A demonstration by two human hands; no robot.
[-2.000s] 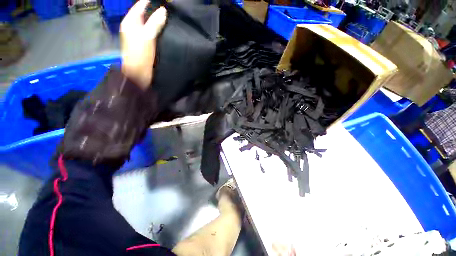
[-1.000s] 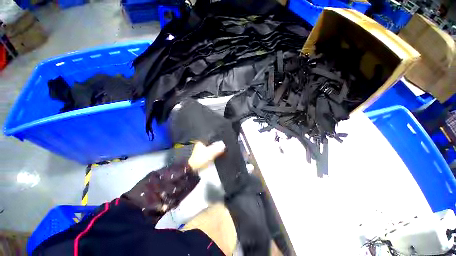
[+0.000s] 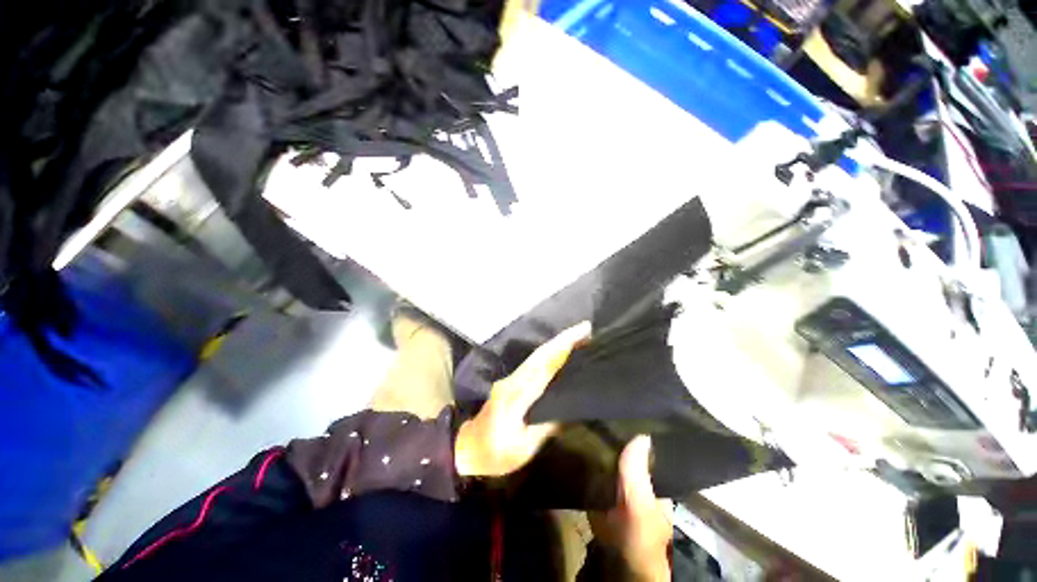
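Observation:
A black fabric panel (image 3: 620, 358) lies over the front edge of the white table and under the head of the sewing machine (image 3: 751, 352). My left hand (image 3: 512, 409) holds the panel's near left part, with thumb and fingers on the cloth. My right hand (image 3: 639, 517) is at the panel's lower edge, its thumb on top of the fabric and its fingers hidden. A darker, brownish part of the work shows between my hands. The needle area is hidden or too bright to make out.
A heap of black straps (image 3: 375, 91) lies on the white table (image 3: 580, 148) at upper left. A dark strip (image 3: 256, 216) hangs off the table edge. Blue bins stand behind the table (image 3: 694, 63) and at far left (image 3: 91, 432). The control panel (image 3: 887, 364) is on the machine.
The view has swung right to the sewing machine. My left hand has brought a black panel from the pile side to the machine. My right hand has come into view on it.

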